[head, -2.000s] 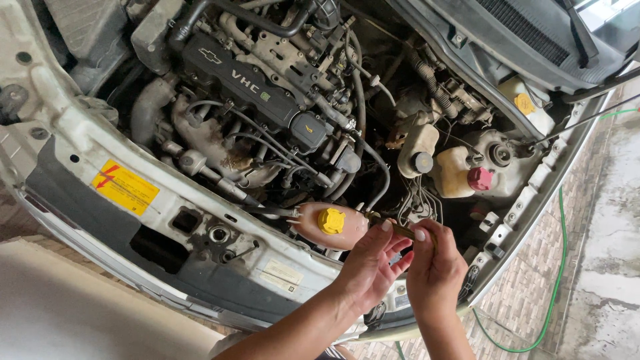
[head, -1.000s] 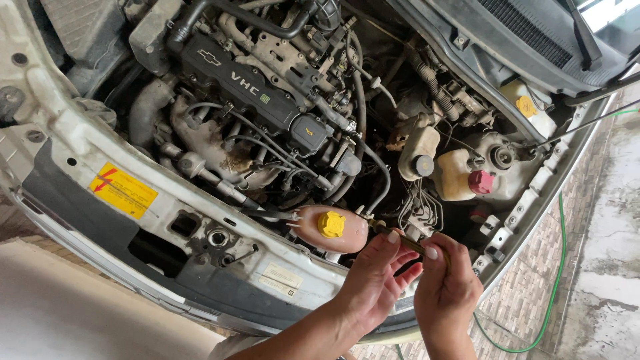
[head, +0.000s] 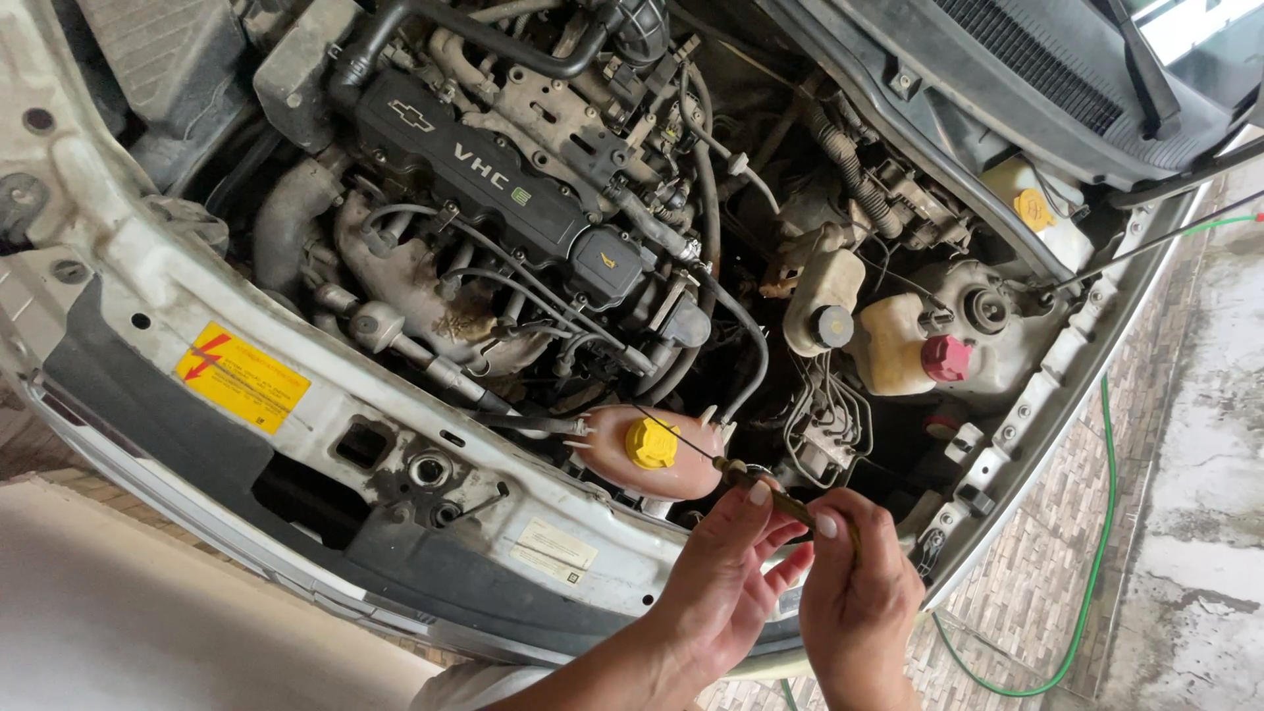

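Note:
A slim brass-coloured tool (head: 790,506) with a thin dark rod is held between both hands, tilted down to the right. My left hand (head: 726,578) pinches its middle between thumb and fingers, the other fingers loosely curled. My right hand (head: 859,592) grips its lower right end, thumb on top; part of that end is hidden. The rod reaches up left across the coolant reservoir (head: 612,446), beside its yellow cap (head: 652,442). Whether the rod touches the reservoir cannot be told. Both hands are over the front edge of the engine bay.
The engine cover (head: 474,168) lies up left. Right of the reservoir are metal brake lines (head: 829,425), a black-capped reservoir (head: 825,296) and a red-capped one (head: 894,346). The front crossmember (head: 395,484) runs below. A support rod (head: 1155,242) crosses at right; a green hose (head: 1096,592) lies on the floor.
The tool has shifted slightly downward and slants more steeply, with both hands still on it. Its thin dark rod now shows plainly across the coolant reservoir.

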